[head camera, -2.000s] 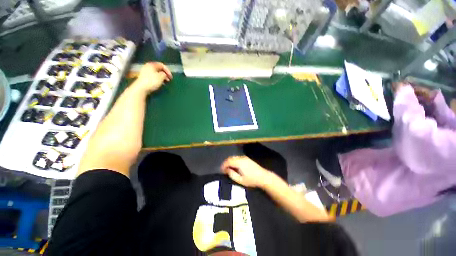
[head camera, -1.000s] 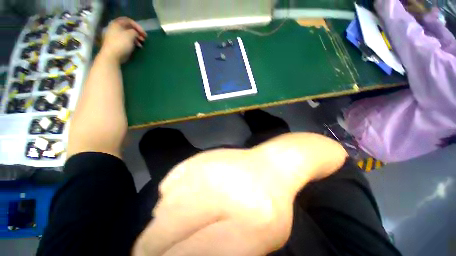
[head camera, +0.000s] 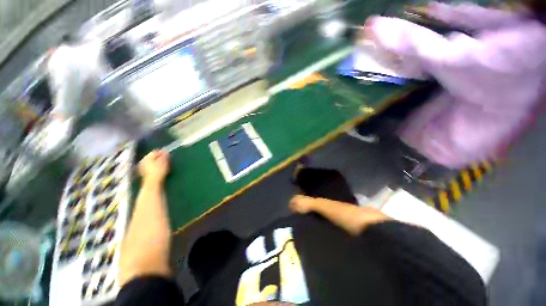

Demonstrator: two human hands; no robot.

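A white-bordered dark-blue pad (head camera: pixel 240 153) lies on the green mat (head camera: pixel 293 127). Small dark parts (head camera: pixel 234 139) sit near its far end, blurred. My left hand (head camera: pixel 154 164) rests on the mat left of the pad, near the tray; its fingers look curled, but blur hides whether it holds anything. My right hand (head camera: pixel 299 204) is low by my lap, away from the bench, small and blurred. A white tray (head camera: pixel 72 270) with black units in columns stands at the left.
A grey tester with a lit screen (head camera: pixel 170 84) stands behind the pad on a pale stand (head camera: pixel 224 112). A person in a pink garment (head camera: pixel 473 83) is at the right, by a blue clipboard (head camera: pixel 374 70). A fan (head camera: pixel 18 257) is far left. Another person (head camera: pixel 75 75) is at back left.
The view has swung and tilted, showing more of the tester and the back left. My right forearm, large in front a second ago, is now low near my lap. My left hand stays on the mat.
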